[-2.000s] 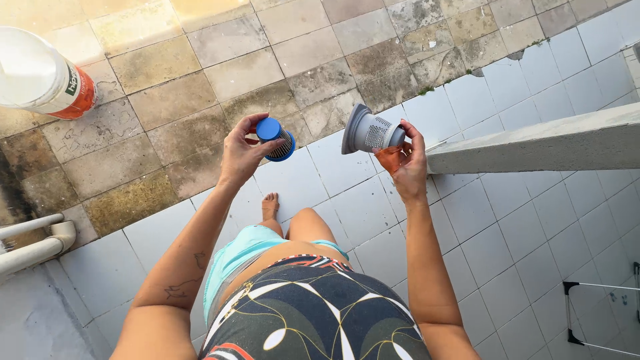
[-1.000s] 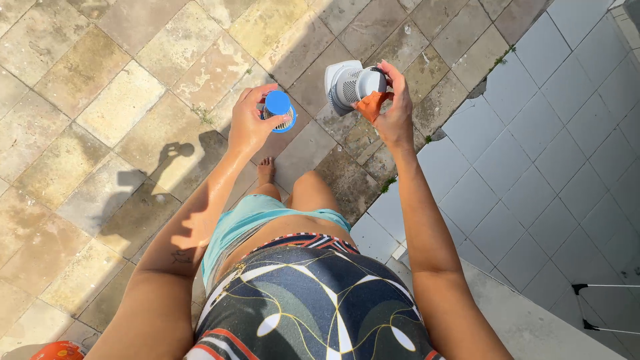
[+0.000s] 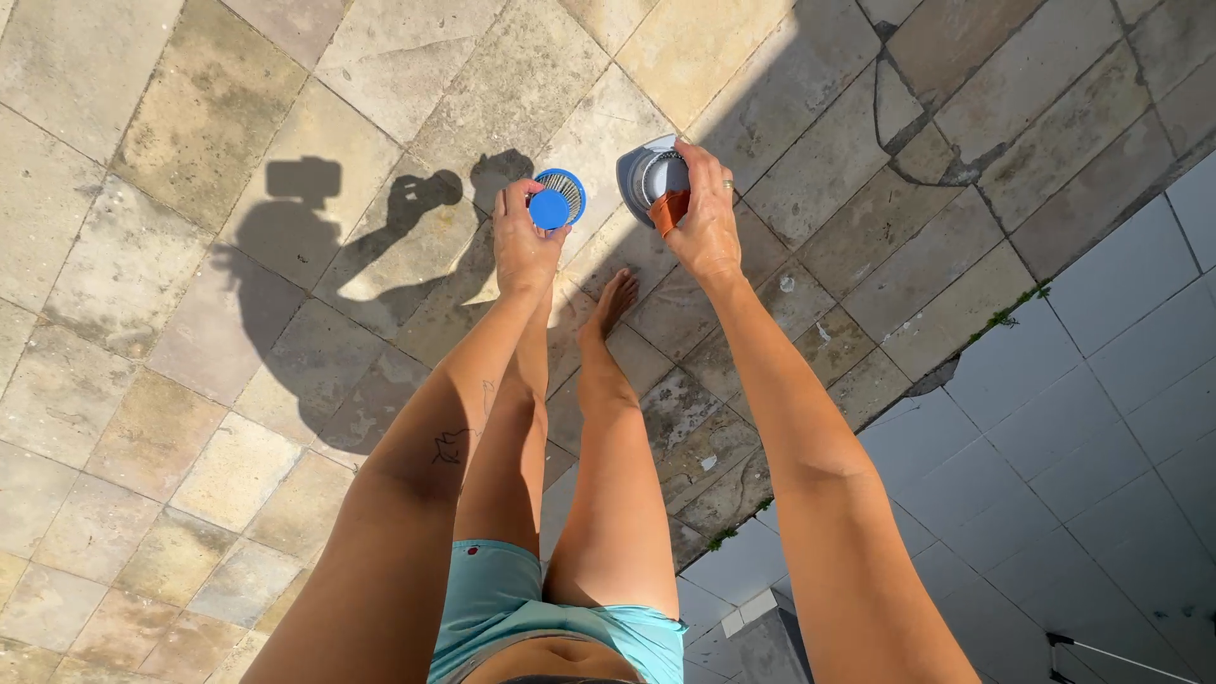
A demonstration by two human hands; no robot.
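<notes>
My left hand (image 3: 528, 236) grips a round blue pleated filter (image 3: 559, 199) by its rim, with the flat blue cap facing up and pale pleats showing around it. To its right, my right hand (image 3: 705, 211) holds a grey plastic filter housing (image 3: 633, 176) with a perforated mesh cup. Against that cup, under the same fingers, is an orange-brown piece (image 3: 669, 211), whose kind I cannot tell. The two held parts are apart, both above the tiled floor. My right palm and some fingertips are hidden from view.
Worn stone-like floor tiles (image 3: 199, 123) lie below, with my bare foot (image 3: 619, 293) on them. White tiles (image 3: 1007, 380) run along the right, past an edge with small weeds (image 3: 1007, 318). A thin white rod with black fittings (image 3: 1059, 640) shows at bottom right.
The view has swung away from the white tiles to the sunlit paving. Both hands keep hold of their parts. The bucket seen two seconds ago is out of view.
</notes>
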